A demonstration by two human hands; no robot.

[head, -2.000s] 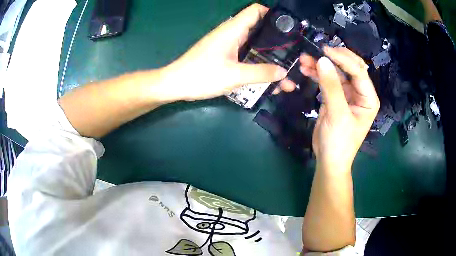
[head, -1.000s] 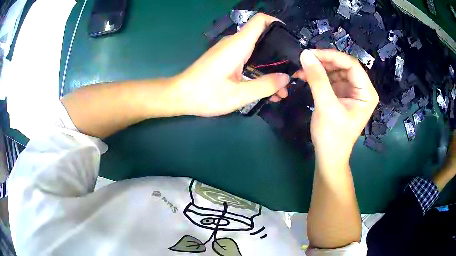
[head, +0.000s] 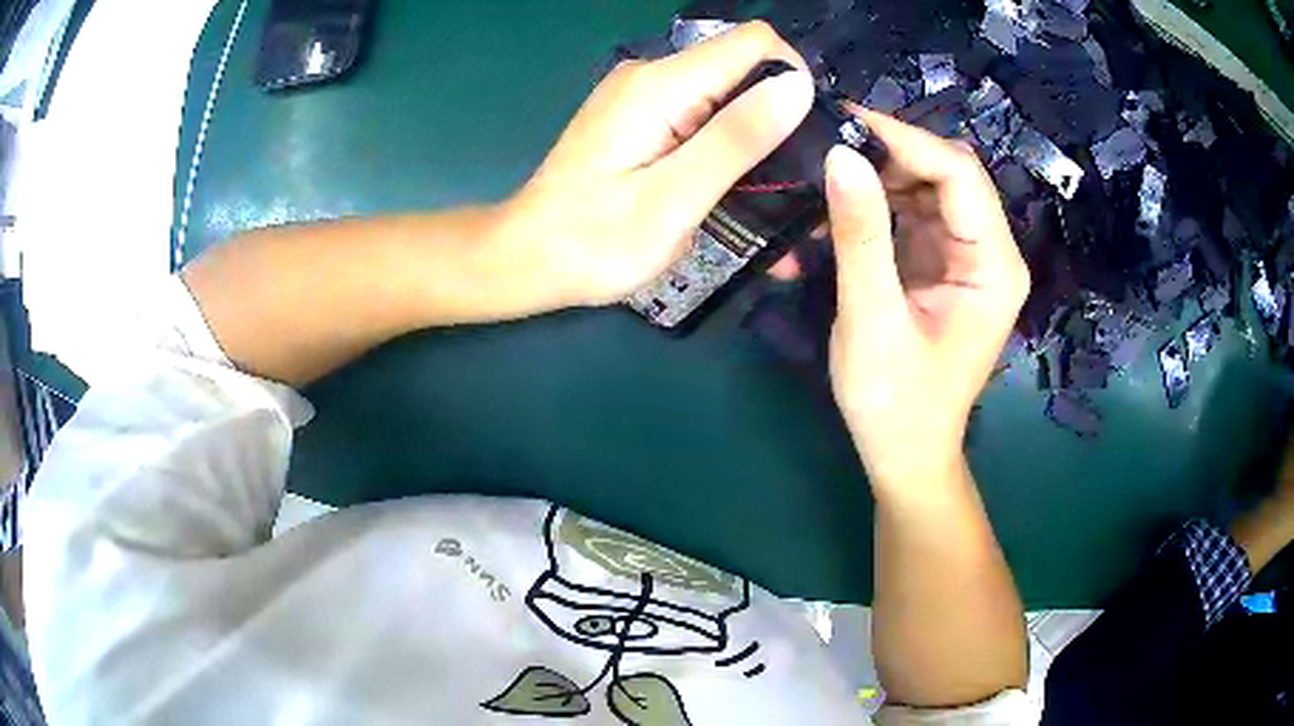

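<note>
An open black handset [head: 710, 270] is tilted between my hands above the bench, its pale patterned lower end towards me. A thin red wire shows across its middle. My left hand [head: 667, 156] grips its left side, with the thumb over the upper end. My right hand [head: 922, 255] has its thumb and index finger at the handset's upper right edge, by a small shiny spot. Whether a small piece is between those fingers cannot be told. The pile of small black pieces with silver flecks [head: 1121, 156] lies behind and right of the hands.
A waiting black handset [head: 311, 43] lies at the upper left of the dark green bench [head: 568, 426]. A large white sheet or cloth [head: 107, 156] is at the left. Another person's checked cuff [head: 1216, 570] and arm are at the lower right. A pale strip [head: 1235, 64] borders the upper right.
My left thumb has moved from the handset's middle to its upper end, uncovering the patterned lower section. My right hand has shifted slightly left. The other person's arm has come in at the lower right.
</note>
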